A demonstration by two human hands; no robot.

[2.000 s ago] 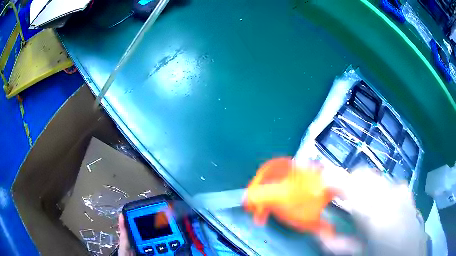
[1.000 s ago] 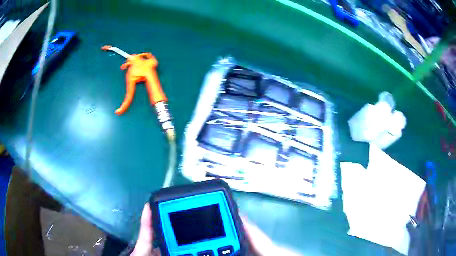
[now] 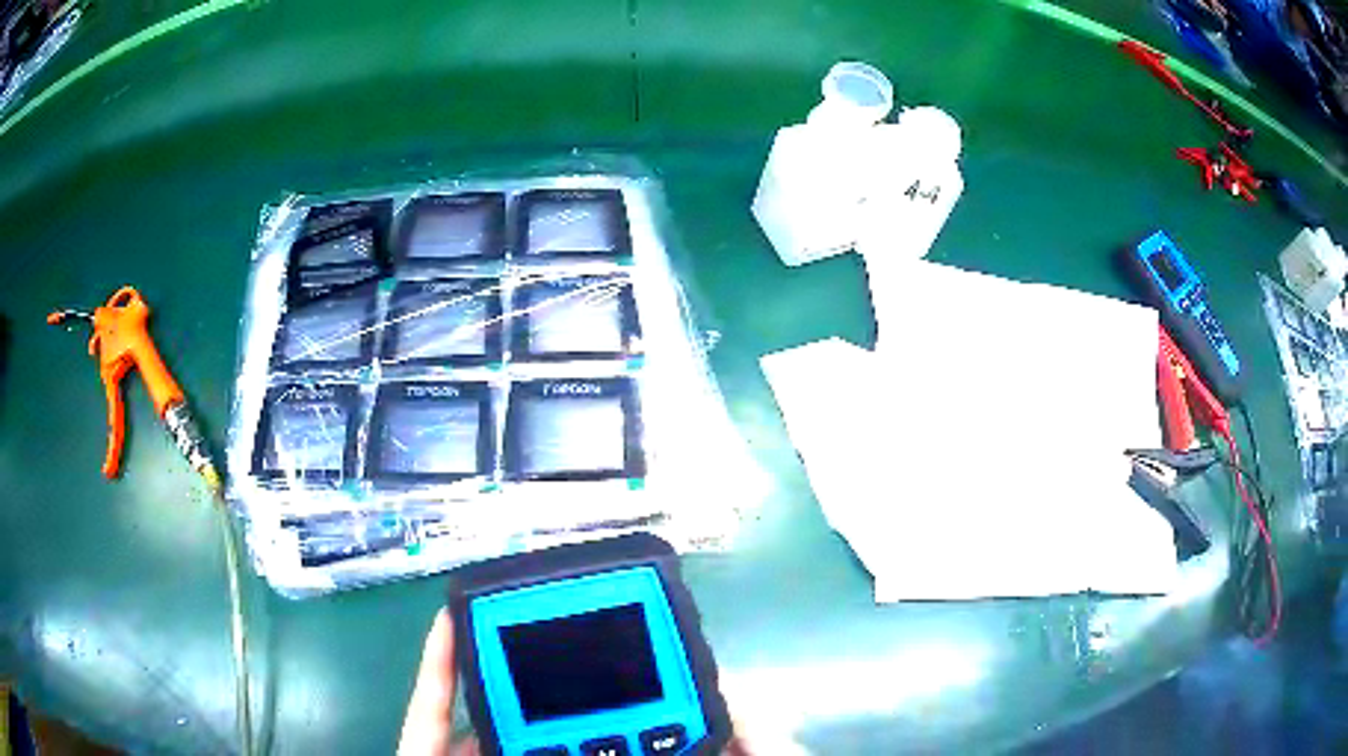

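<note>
A blue and black battery tester (image 3: 584,657) is held upright at the bottom centre, its dark screen facing me; its lower end is cut off by the picture's edge. My left hand (image 3: 432,694) grips its left side. My right hand (image 3: 757,731) is at its right side, mostly hidden and cut off. The film-wrapped lens sheet (image 3: 444,421) lies flat on the green bench just beyond the tester, with rows of black-bordered lenses; one lens at its top left sits askew.
Orange air blow gun (image 3: 136,369) with its hose (image 3: 237,620) lies at left. White sheets (image 3: 1005,443) and white bottles (image 3: 865,177) stand right of centre. Another tester (image 3: 1183,296), red and black clamps (image 3: 1175,392) and another lens sheet (image 3: 1308,369) lie at far right.
The orange blow gun, earlier in motion in a blurred hand, now lies on the bench. Both hands are at the tester. The view has turned right, showing the white sheets and second tester.
</note>
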